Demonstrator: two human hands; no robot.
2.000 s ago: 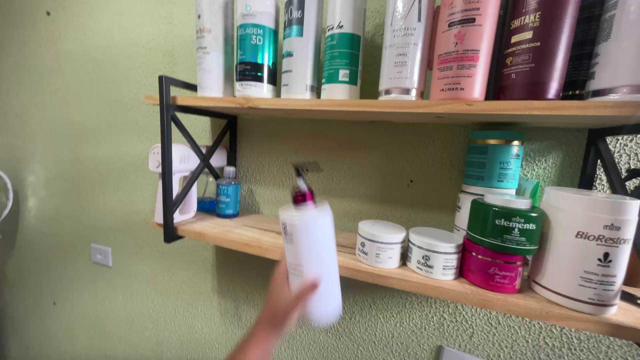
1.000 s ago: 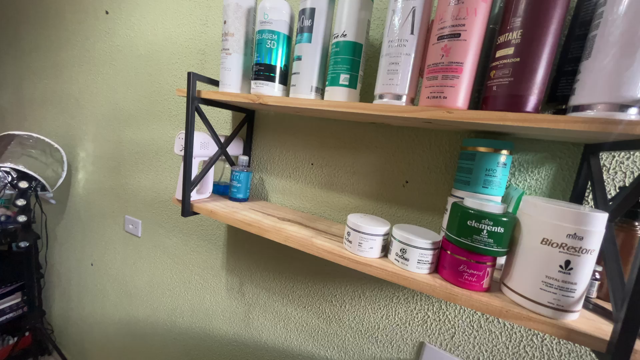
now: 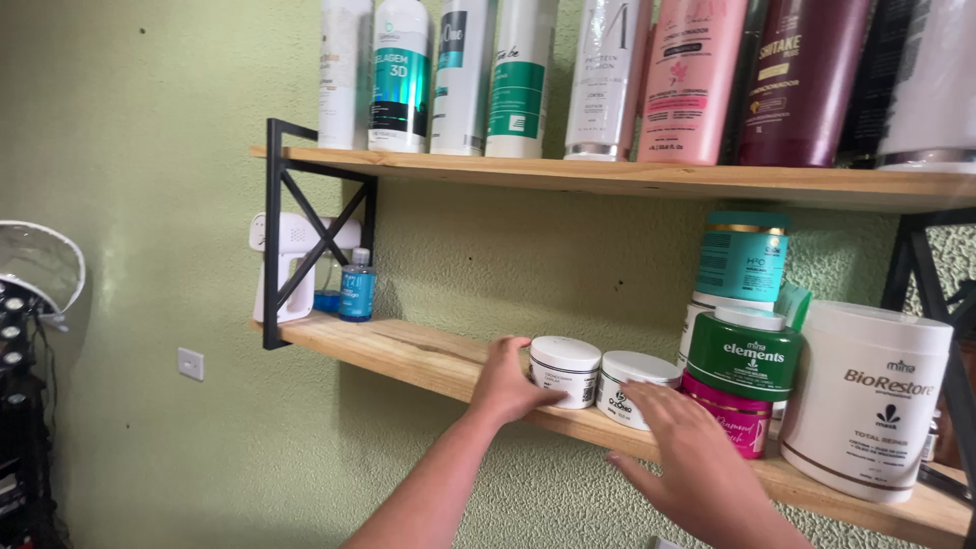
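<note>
On the lower wooden shelf, my left hand point(image 3: 507, 385) has its fingers and thumb around the left side of a small white lidded jar point(image 3: 566, 370); whether it grips the jar is not certain. A second white jar point(image 3: 629, 381) stands just to its right. My right hand point(image 3: 682, 450) is in front of that second jar, fingers spread and thumb apart, partly covering it. Right of the jars, a green jar point(image 3: 747, 351) sits on a magenta jar point(image 3: 736, 419), with a turquoise jar point(image 3: 741, 259) stacked behind them.
A large white tub point(image 3: 865, 396) stands at the right. Tall bottles line the upper shelf point(image 3: 610, 177). At the left end are a black metal bracket point(image 3: 273, 236), a white spray device point(image 3: 293, 267) and a blue bottle point(image 3: 356, 290). A wall switch point(image 3: 191, 364) is lower left.
Two seconds ago a hand held a white pump bottle before the shelf; one second ago neither hand nor bottle was in view. Now both hands are at the small white jars.
</note>
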